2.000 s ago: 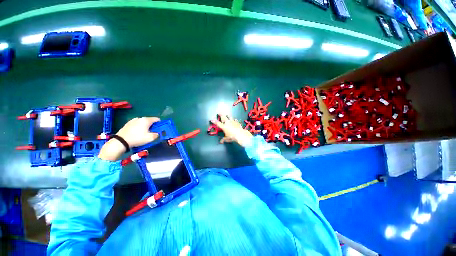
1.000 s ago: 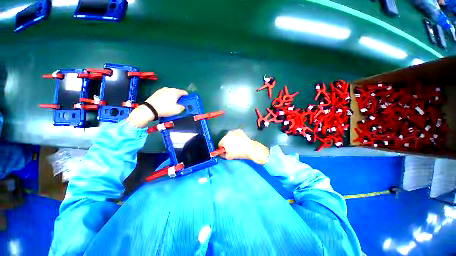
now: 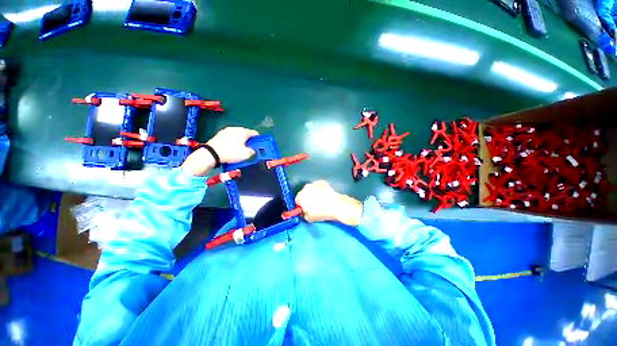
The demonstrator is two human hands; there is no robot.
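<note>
A blue handheld device [image 3: 262,181] with a dark screen is tilted at the bench's front edge, against my smock. Red spring clamps grip its long sides, two on the left and one at the upper right. My left hand [image 3: 232,146] holds the device's top end. My right hand [image 3: 321,201] is closed on a red spring clamp [image 3: 293,213] at the device's lower right edge; my fingers partly hide the clamp. Two clamped devices [image 3: 107,125] lie side by side on the green bench at left.
A loose pile of red clamps [image 3: 423,162] lies at right, beside an open cardboard box [image 3: 483,162] holding more. Unclamped blue devices [image 3: 161,15] lie at the far left. A carton [image 3: 73,233] with clear film stands below the bench. Dark parts [image 3: 533,17] lie beyond the green rail.
My right hand has moved from the clamp pile to the device's lower right edge and now holds a clamp there. The view has shifted, so the bench items appear farther right.
</note>
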